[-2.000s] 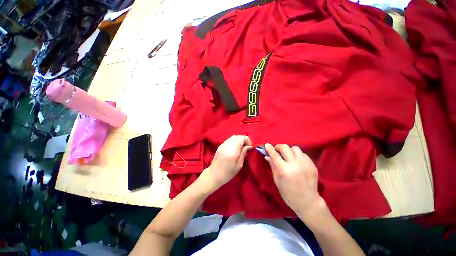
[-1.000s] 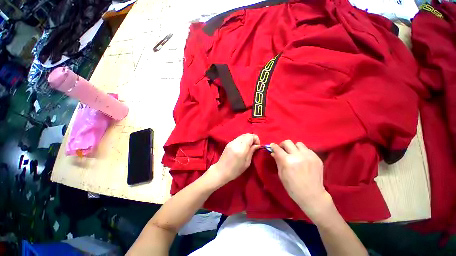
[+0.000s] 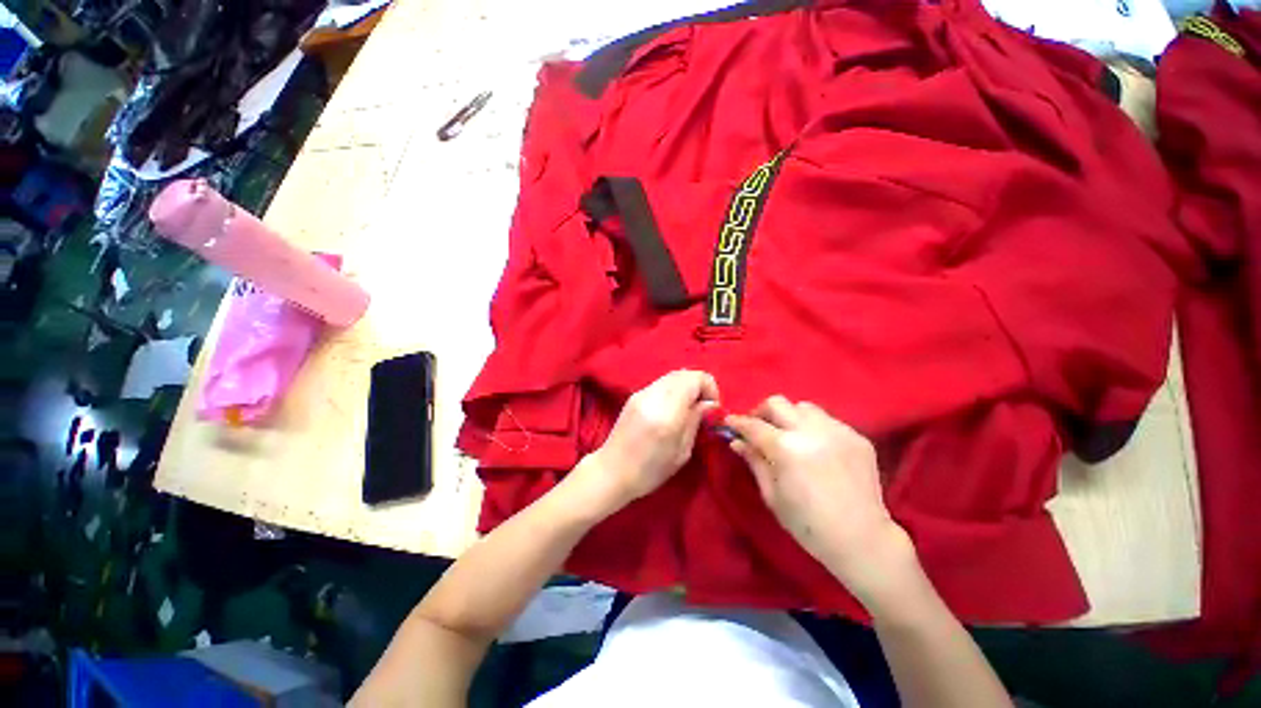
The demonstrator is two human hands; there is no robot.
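A red garment [image 3: 885, 304] lies spread over the table, with a black trim band with a yellow key pattern [image 3: 736, 249] and a plain dark band [image 3: 642, 242]. My left hand [image 3: 661, 436] pinches a bit of the red cloth below the patterned trim. My right hand [image 3: 809, 470] is close beside it, its fingertips closed around a small tool [image 3: 722, 432]. Only a bluish bit of the tool shows; the rest is hidden by my fingers. A pale loose thread [image 3: 509, 429] lies on the cloth at the left.
A black smartphone [image 3: 400, 427], a pink bottle [image 3: 259, 252] on a pink plastic bag [image 3: 263, 353], and a small slim tool [image 3: 465, 116] lie on the pale table [image 3: 332, 477] at left. Another red garment [image 3: 1224, 277] is at the right edge. Scraps lie on the dark green floor.
My right fingertips and the small tool have shifted slightly down from the left fingertips; less of the tool shows. The camera view has shifted slightly. My left hand still pinches the cloth.
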